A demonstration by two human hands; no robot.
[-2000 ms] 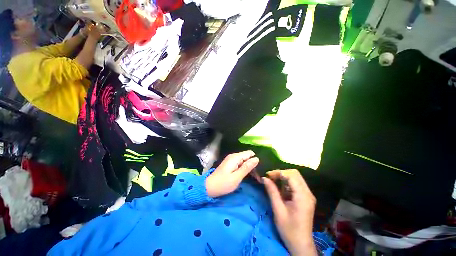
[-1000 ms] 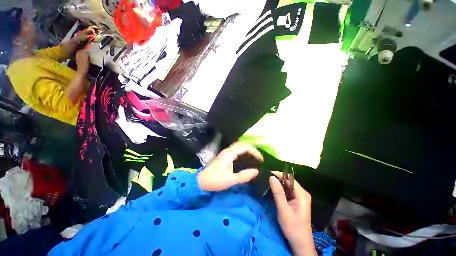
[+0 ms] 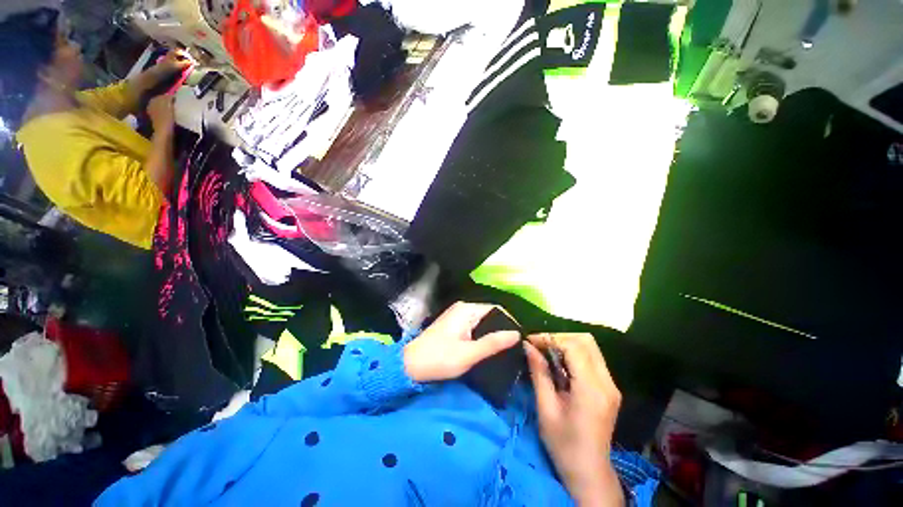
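Note:
My left hand (image 3: 457,345) holds a small black piece (image 3: 497,368) between thumb and fingers, above my lap. My right hand (image 3: 576,396) is beside it, its fingertips touching the piece's edge. Dark thread snips (image 3: 558,368) lie in my right palm, partly hidden by the fingers. Beyond my hands lie a neon-yellow panel (image 3: 606,218), glaring nearly white, and a black panel (image 3: 485,188) with three pale stripes (image 3: 507,61) and a logo patch (image 3: 576,42). Black fabric (image 3: 772,248) with a thin neon line spreads at the right.
Sewing machine parts (image 3: 763,99) are at the upper right. A black-and-pink heap (image 3: 203,228), a clear plastic bag (image 3: 347,233), white pieces (image 3: 297,109) and a red-orange bag (image 3: 262,45) are at the left. A person in yellow (image 3: 94,163) works at the far left.
My hands have come together again at the black piece, which now shows between them. The snips, held more upright before, are now tucked in my right palm.

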